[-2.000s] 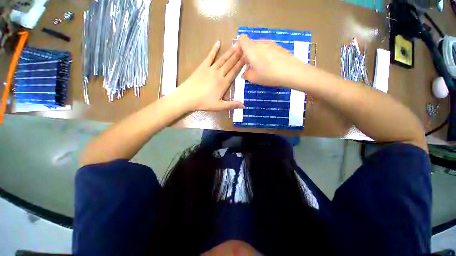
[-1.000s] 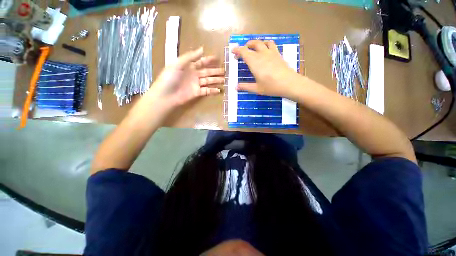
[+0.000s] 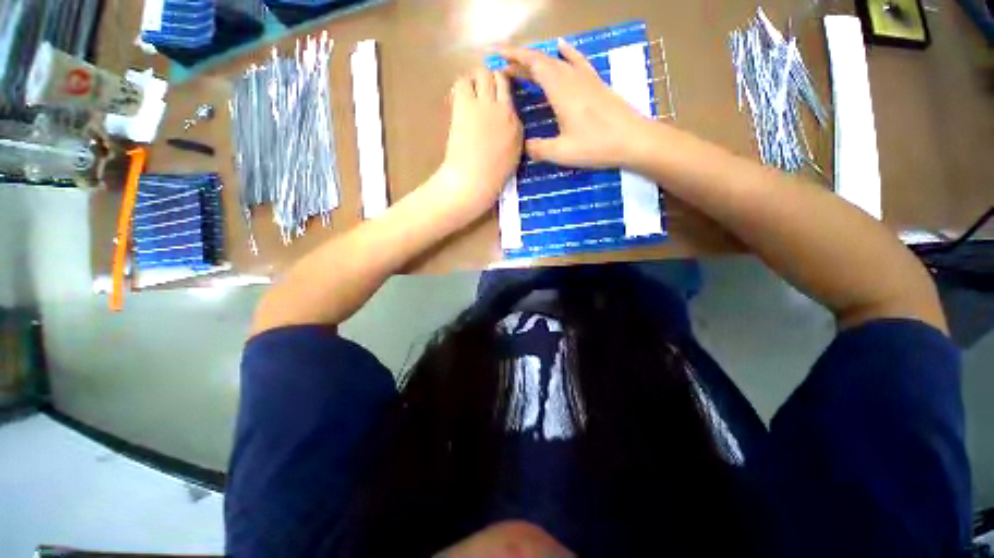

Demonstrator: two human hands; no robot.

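Observation:
A group of blue solar cells (image 3: 572, 198) with pale lines lies on the brown bench in front of me. A white strip (image 3: 637, 147) lies along its right edge, and another white strip (image 3: 511, 218) along its left edge, partly under my hands. Thin silver ends stick out past the right edge. My left hand (image 3: 484, 125) rests at the left edge, fingers together and bent. My right hand (image 3: 567, 98) lies over the upper left of the cells, fingers spread. Its fingertips are near the left hand's. Whether either holds anything is hidden or too small to tell.
Long silver ribbons (image 3: 286, 142) and a white strip (image 3: 370, 131) lie left. A dark cell stack (image 3: 169, 223) and an orange bar (image 3: 128, 229) are far left. Short ribbons (image 3: 776, 93), a white strip (image 3: 852, 114) and the sponge stand (image 3: 897, 20) are right.
My left hand has turned from palm-up, away from the cells, to resting against their left edge. My right hand stays over the upper left. The view has shifted and tilted.

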